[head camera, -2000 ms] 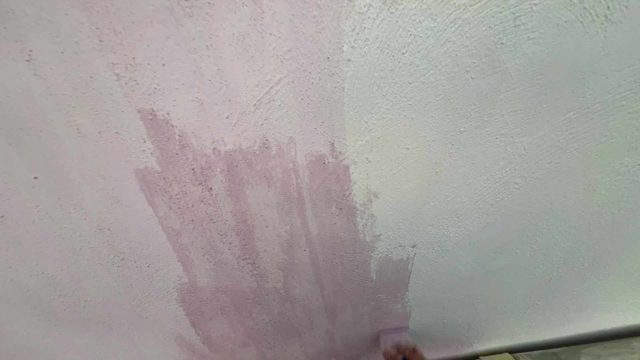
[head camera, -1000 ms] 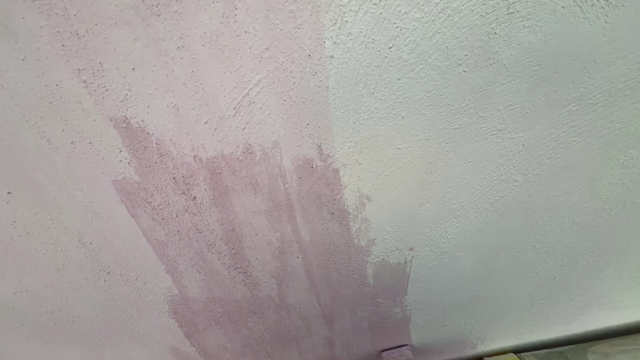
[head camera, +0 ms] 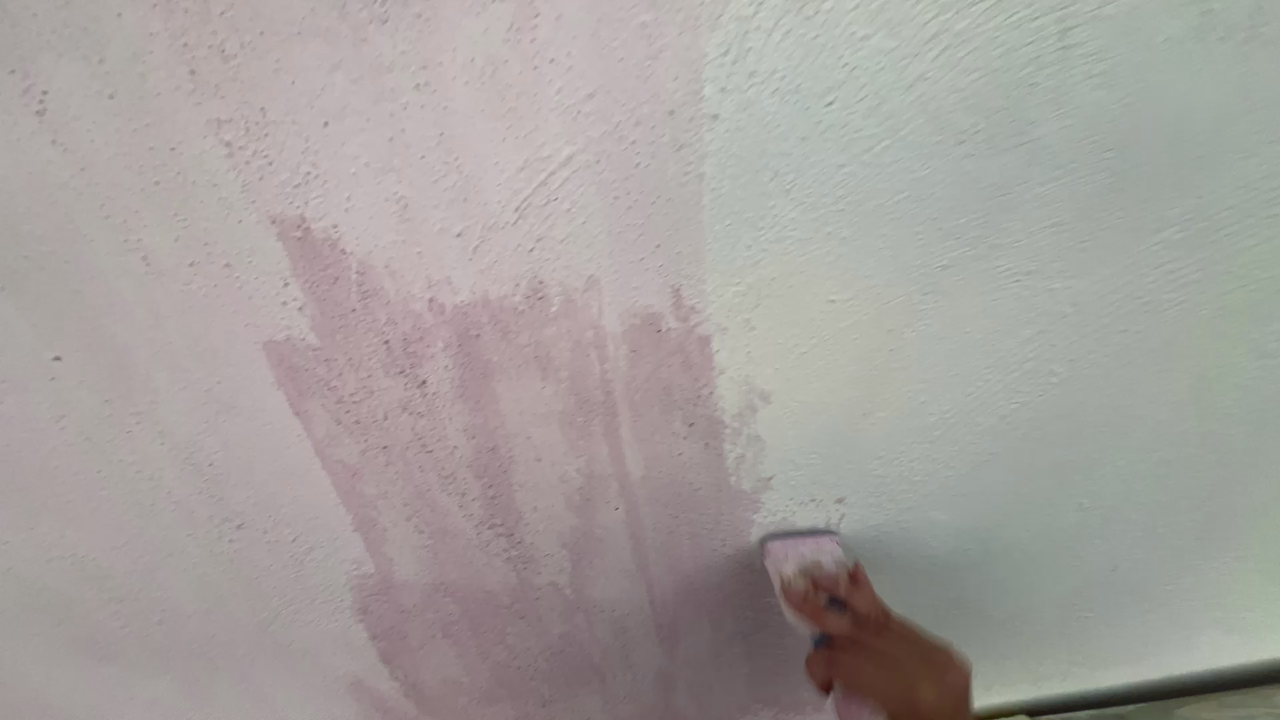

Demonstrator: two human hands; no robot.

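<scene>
My right hand [head camera: 885, 645] comes in at the bottom right, its fingers closed around a flat paintbrush [head camera: 805, 560] that is coated with pale pink paint. The brush tip points up and lies against the textured wall [head camera: 980, 330], at the right edge of a darker pink, wet-looking patch [head camera: 680, 560]. The hand and brush are slightly blurred, and the fingers hide most of the handle. My left hand is out of view.
Paler pink paint [head camera: 450, 120] covers the wall's left and upper part; the right part is whitish. A dark edge strip [head camera: 1150, 690] runs along the wall's foot at the bottom right.
My right hand and the brush have moved up the wall from the bottom edge of the view, where only the brush showed a second ago. More of the hand is now visible.
</scene>
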